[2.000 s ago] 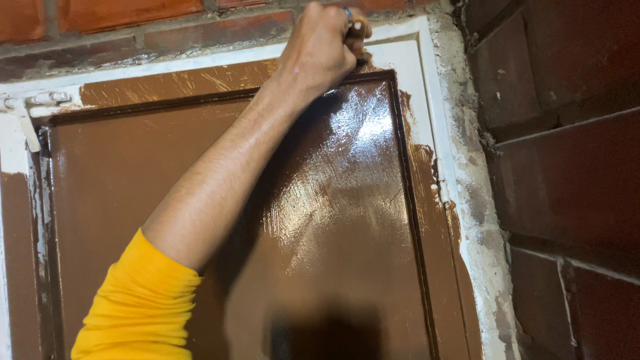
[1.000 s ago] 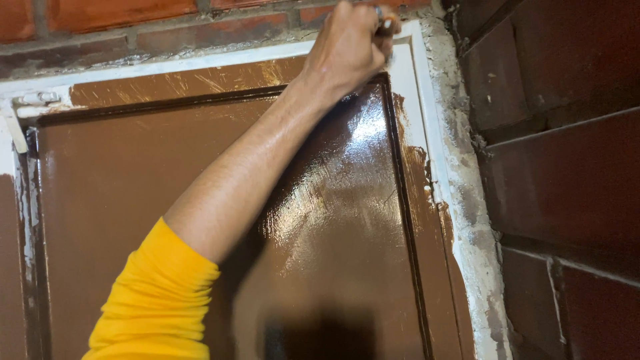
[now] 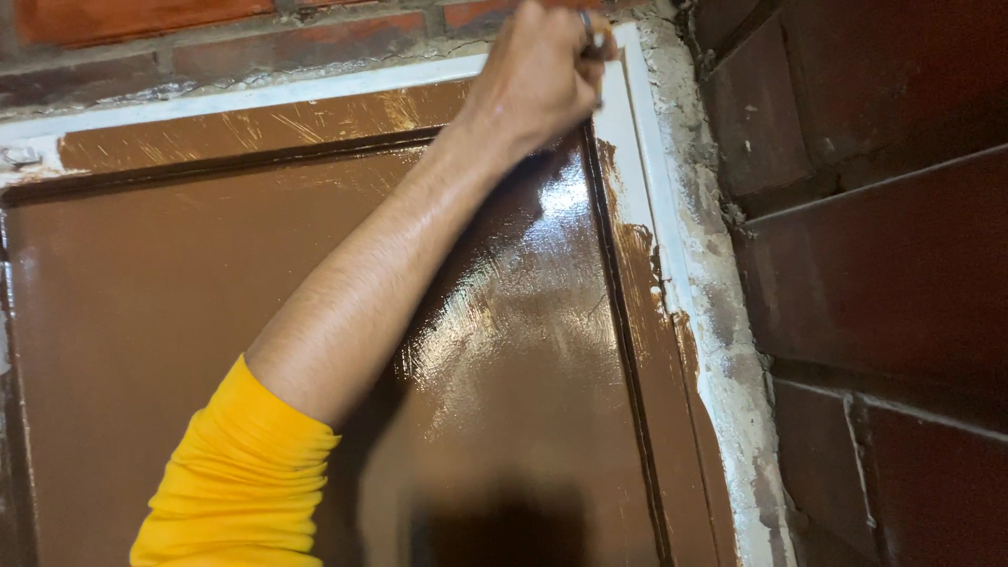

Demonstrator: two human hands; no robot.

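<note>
My left hand (image 3: 543, 75), at the end of a bare forearm in a rolled yellow sleeve (image 3: 236, 480), is raised to the upper right corner of a panelled door (image 3: 197, 268). Its fingers are curled around a small tool, apparently a paintbrush, almost wholly hidden by the hand. Glossy brown paint covers the panel, while brown strokes on the top rail (image 3: 315, 118) leave pale streaks. White shows at the upper right of the door, next to the white frame (image 3: 657, 181). My right hand is out of view.
Red bricks (image 3: 142, 20) run above the frame. Rough mortar (image 3: 713, 276) borders its right side, and a dark red brick wall (image 3: 882, 268) stands at the right. A metal fitting (image 3: 22, 155) sits at the upper left corner. A dark shadow falls low on the panel.
Relative to the door, my left hand has moved right along the top rail, closer to the frame's upper right corner. The view has shifted somewhat.
</note>
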